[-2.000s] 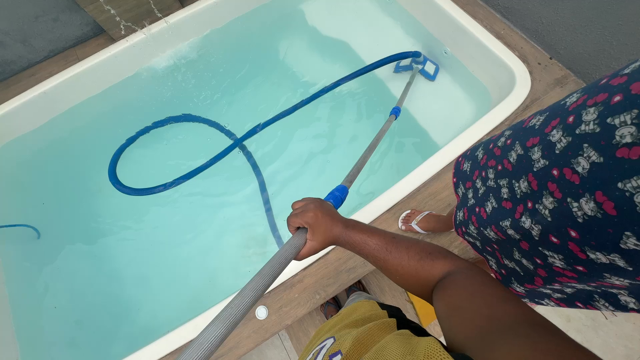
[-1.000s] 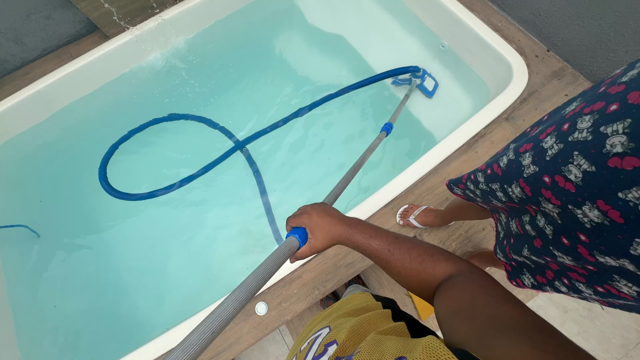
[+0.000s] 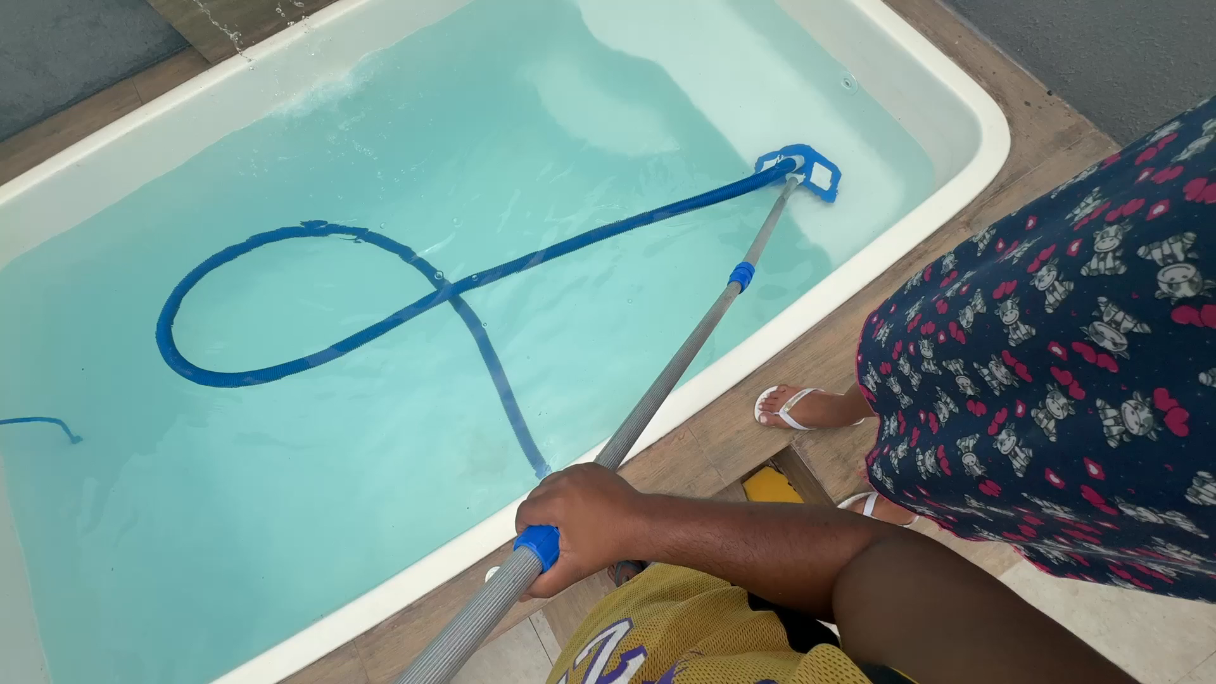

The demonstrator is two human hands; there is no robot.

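Observation:
My right hand point(image 3: 584, 522) is closed around a ribbed grey telescopic pole point(image 3: 674, 366), just ahead of a blue collar point(image 3: 538, 545). The pole slants over the pool's near rim and down to a blue pool vacuum head point(image 3: 800, 173), which is at the right end of the pool. A second blue collar point(image 3: 741, 276) sits farther along the pole. From the vacuum head a blue hose point(image 3: 617, 231) runs left, loops over itself and comes back to the near rim, close beyond my hand. My left hand is out of view.
The white pool rim point(image 3: 993, 142) curves round at the right. Another person in a dark patterned garment point(image 3: 1054, 361) stands close by on the wood-look edging, with a white flip-flop point(image 3: 788, 408) near the rim. Water splashes at the upper left.
The near blue collar was ahead of my right hand and is now behind it, toward the bottom of the view. The vacuum head has moved a little toward the near rim.

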